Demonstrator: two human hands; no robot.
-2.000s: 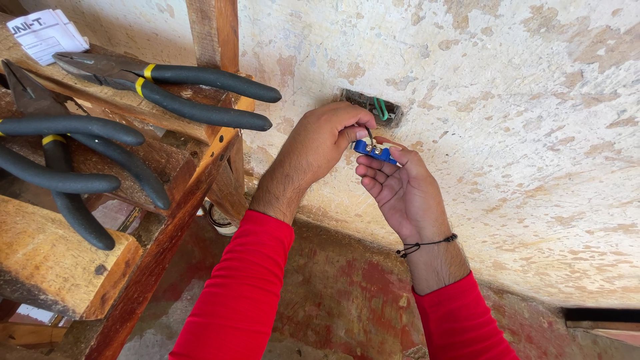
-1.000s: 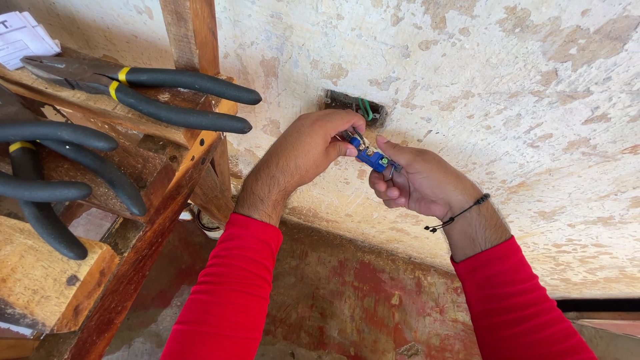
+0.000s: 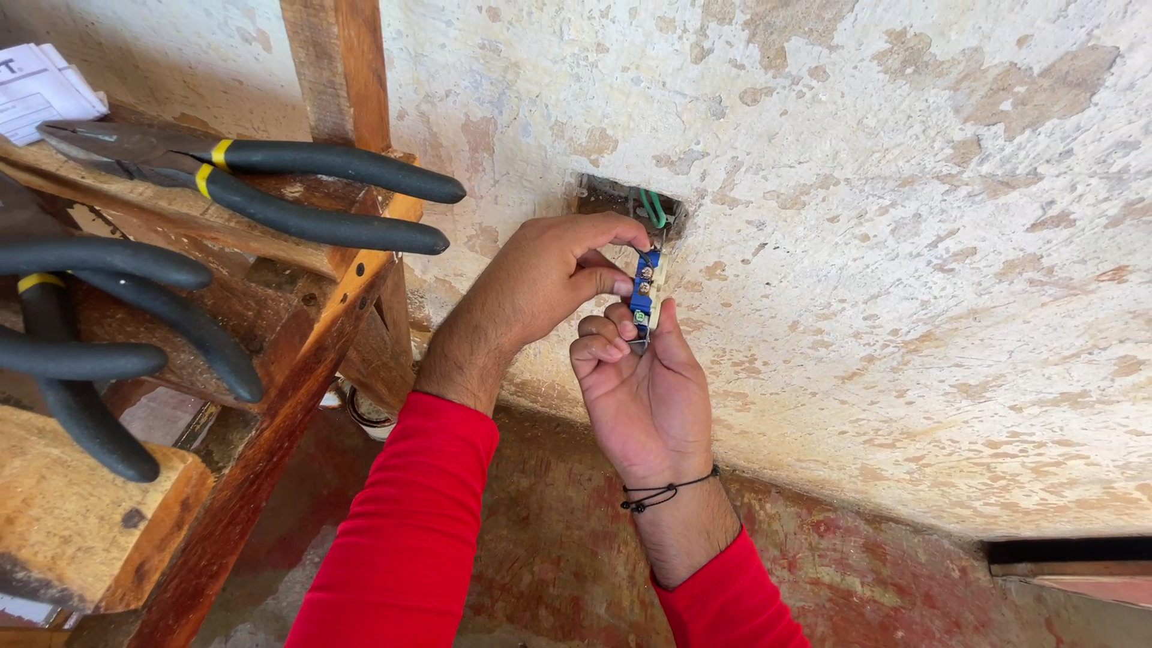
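Observation:
A blue and cream electrical outlet (image 3: 644,292) with brass screw terminals and a green screw stands nearly upright between my hands, just below a recessed wall box (image 3: 594,202). My right hand (image 3: 643,387) grips its lower end between thumb and fingers. At its upper end, my left hand (image 3: 562,279) pinches a short dark wire against the terminal side. A green wire (image 3: 652,208) loops inside the wall box and hangs free of my fingers. Part of the box is hidden behind my left hand.
Pliers with dark grips (image 3: 333,171) lie on a wooden frame (image 3: 337,315) at the left, and more pliers (image 3: 99,315) lie below them. Folded printed paper (image 3: 40,90) rests at the upper left. A peeling plaster wall (image 3: 900,270) rises behind; a round container (image 3: 364,414) stands on the floor.
The outlet has turned from a slanted position to nearly upright. My right hand has swung below it, palm now showing, while my left hand stays at the wire end.

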